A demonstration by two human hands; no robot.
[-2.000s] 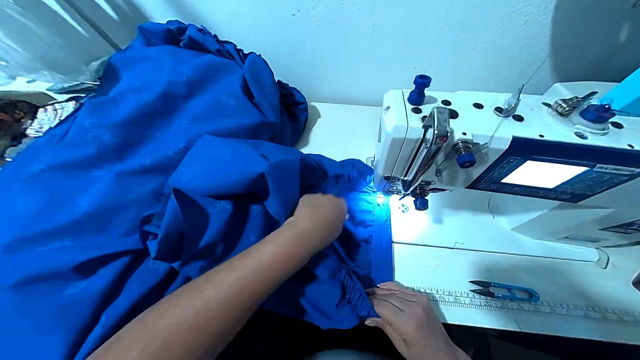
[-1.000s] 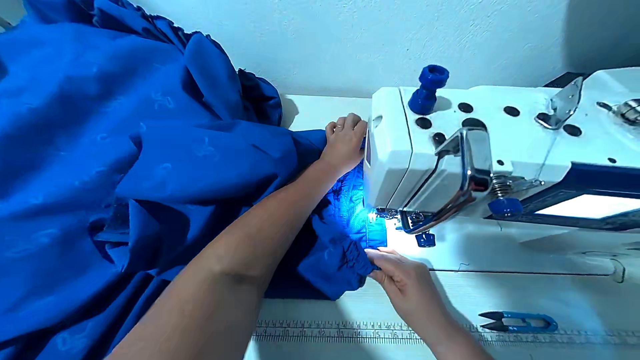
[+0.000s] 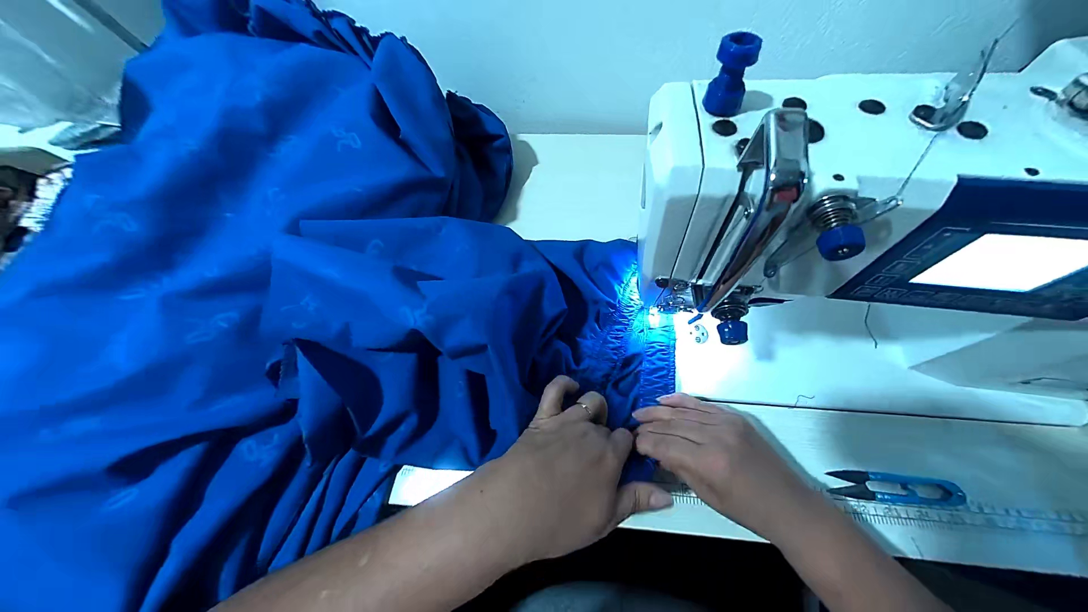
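A large piece of blue fabric [image 3: 357, 297] with a faint pattern spreads over the left side. Its gathered edge band [image 3: 659, 361] runs under the needle area of a white sewing machine [image 3: 676, 187], where a lamp glows. Both of my hands are at the near end of that band, close together. My left hand [image 3: 578, 463], with a ring on one finger, grips the gathered cloth, its thumb stretched out to the right. My right hand [image 3: 714, 450] pinches the band's edge just beside it. The fingertips of my right hand are partly hidden in the cloth.
Blue-handled thread snips [image 3: 901, 489] lie to the right of my right hand, beside a measuring tape [image 3: 1003, 517] along the table's front edge. A lit display panel [image 3: 1003, 262] is on the machine. Behind stands a pale wall [image 3: 578, 59]. Loose threads lie on the machine bed.
My left hand has come from beside the machine head down to the near end of the band, next to my right hand. More gathered band now shows in front of the needle area.
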